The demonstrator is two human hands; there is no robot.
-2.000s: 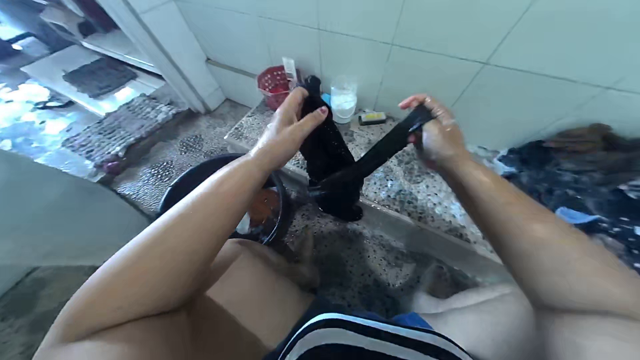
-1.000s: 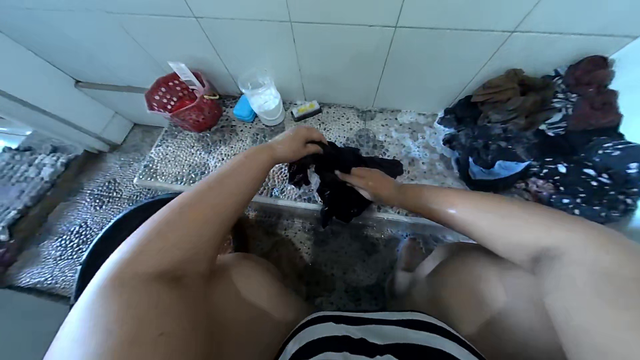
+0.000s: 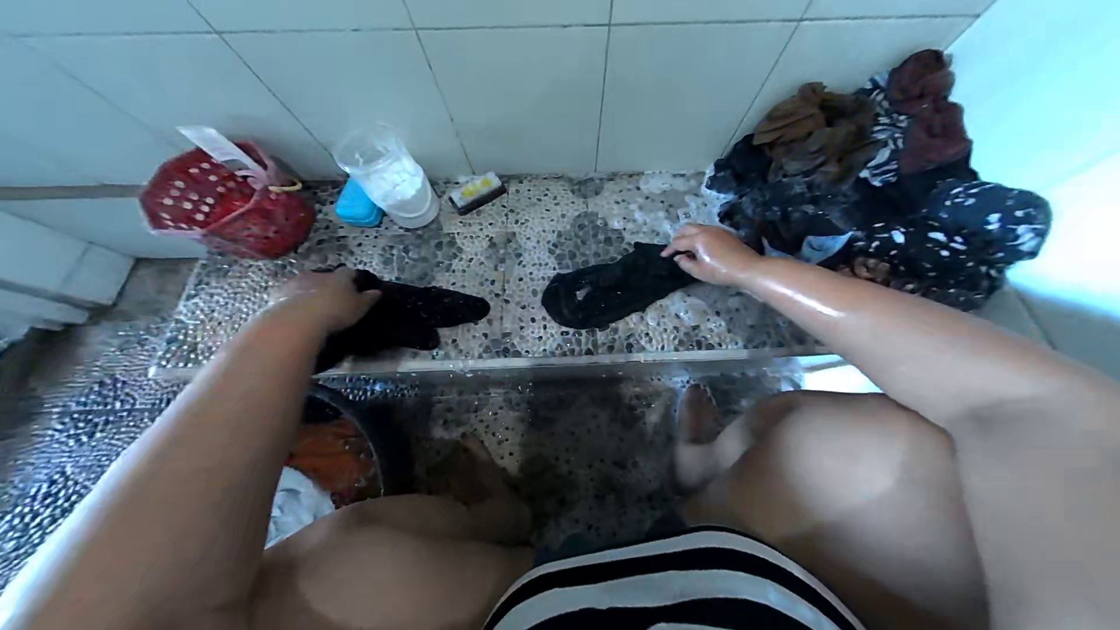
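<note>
Two dark wet cloth pieces, sock-like in shape, lie apart on the pebbled ledge. My left hand is on the left black cloth, its fingers over the far end; whether they grip is hard to see. The right black cloth lies slantwise, and its upper right end is pinched in the fingers of my right hand. Suds wet the pebbles around it. Just beyond my right hand, a heap of wet dark, brown and patterned clothes rests against the wall.
Along the wall stand a red perforated plastic basket, a blue object, a clear plastic tub with white contents and a brush-like block. Below the ledge edge at left, a black basin holds orange and white cloth.
My hands have moved apart, from close together on a dark bundle to one dark piece each. Two seconds ago they held dark cloth raised and stretched between them. The view has turned toward the ledge.
</note>
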